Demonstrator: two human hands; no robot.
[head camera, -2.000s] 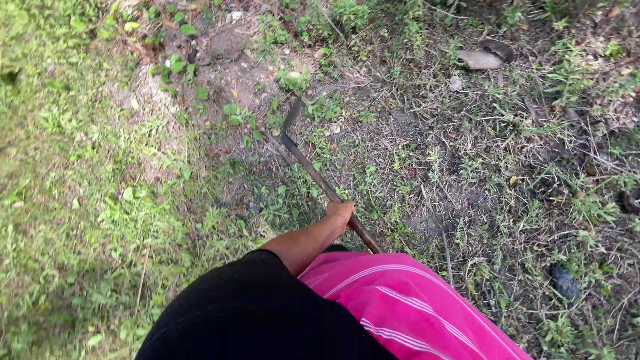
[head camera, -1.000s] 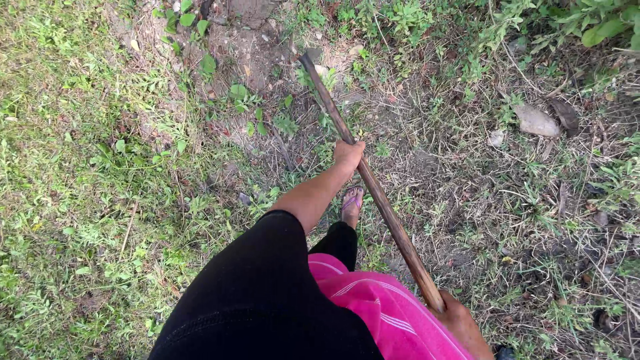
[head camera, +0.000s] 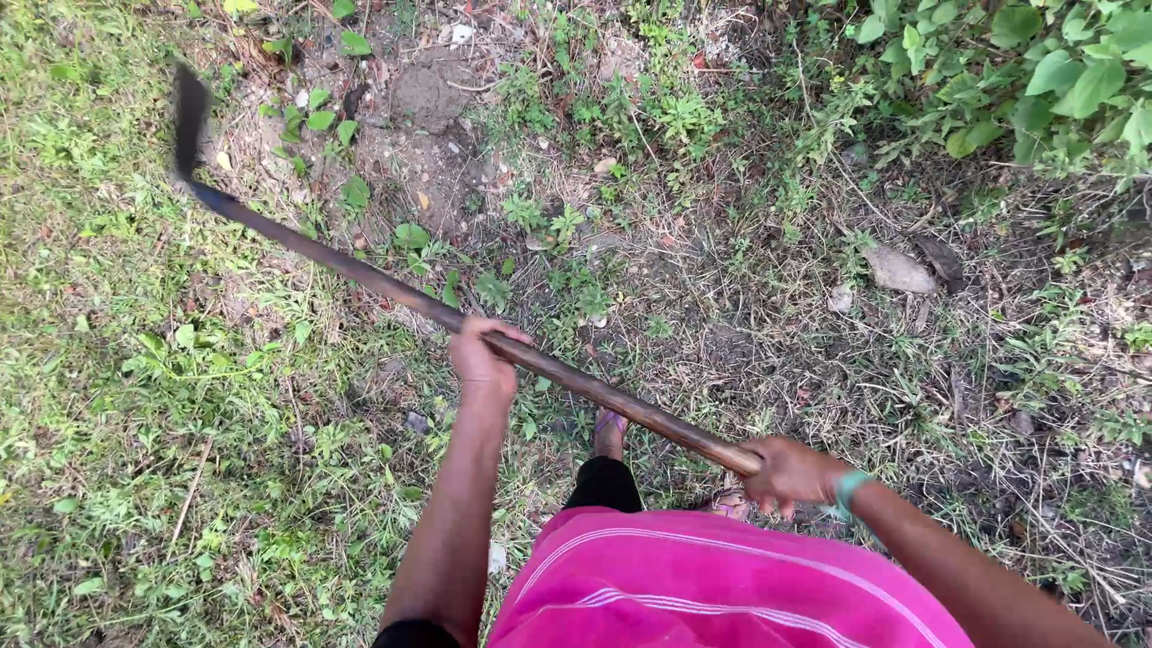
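A long-handled tool with a brown wooden shaft (head camera: 594, 389) slants across the view from upper left to lower right. Its dark, angled metal blade (head camera: 191, 121), slightly blurred, is at the upper left, over the grass. My left hand (head camera: 486, 353) is closed around the middle of the shaft. Gripping the rear end of the shaft, my right hand (head camera: 792, 472) is at the lower right, with a green band on its wrist. Whether the blade touches the ground cannot be told.
Low grass and weeds (head camera: 225, 405) cover the left side. A flat stone (head camera: 898, 270) lies at right, and a leafy bush (head camera: 1080, 81) fills the upper right corner. My foot in a sandal (head camera: 610, 430) stands below the shaft. Bare soil (head camera: 432, 99) shows at the top.
The blade end has swung to the upper left; a second ago it was out of view. My right hand, unseen two seconds ago, appeared at the shaft's rear end one second ago and still grips it.
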